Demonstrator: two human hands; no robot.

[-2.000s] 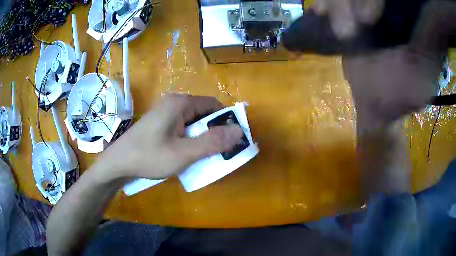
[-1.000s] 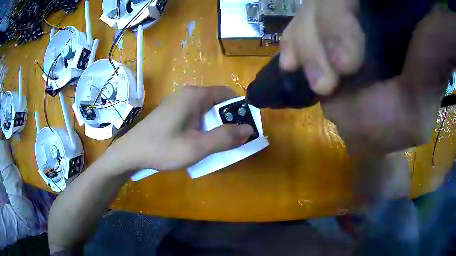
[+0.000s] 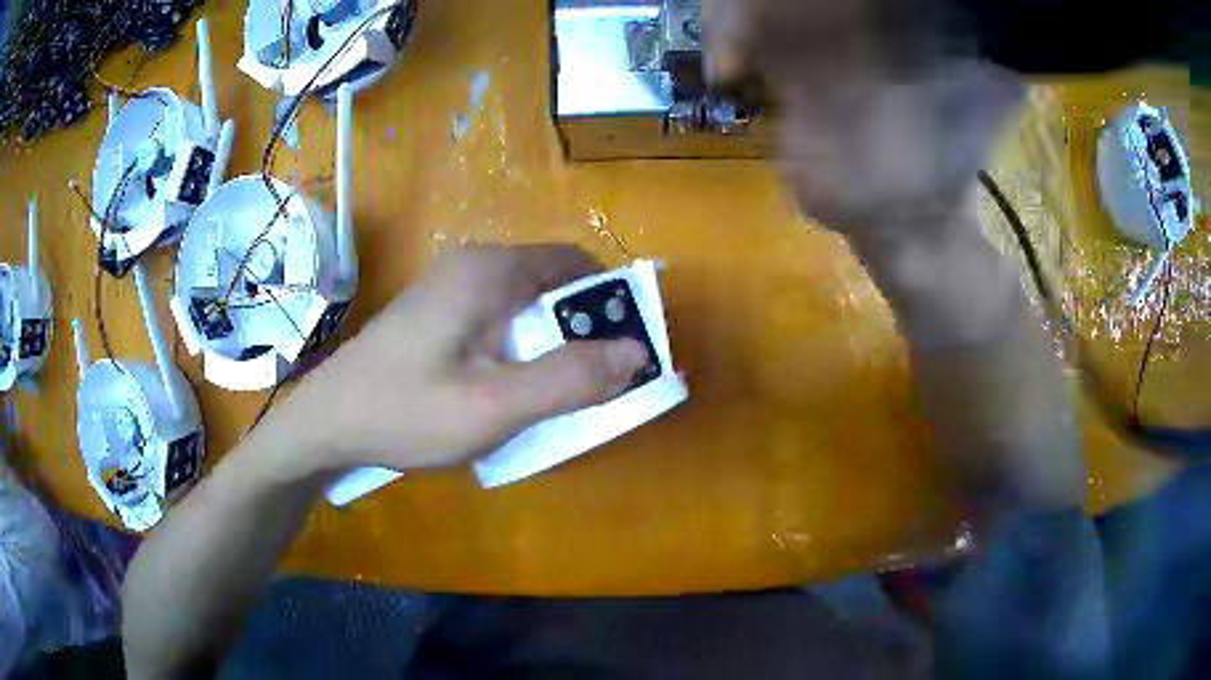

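Note:
My left hand (image 3: 452, 365) holds a white camera housing (image 3: 578, 432) above the near middle of the table. Its thumb presses on the black LED board (image 3: 598, 308), on which two round silvery dots show. My right hand (image 3: 883, 133) is blurred, up at the screw feeder (image 3: 611, 67), and covers the feeder's right part. The dark body of the electric screwdriver (image 3: 1082, 29) shows at the top right, at my right hand. Its nose and bit are hidden or too blurred to see.
Several white housings with antennas (image 3: 252, 272) stand at the left on the orange table (image 3: 717, 531). A dark tangled pile (image 3: 67, 60) lies at the far left. Another housing (image 3: 1142, 173) is at the right. A black cord (image 3: 1023, 239) hangs near my right forearm. A person's sleeve (image 3: 40, 571) shows at lower left.
My right hand and the screwdriver have moved from the LED board up and away to the feeder. My left hand keeps its hold on the housing. The view has shifted slightly.

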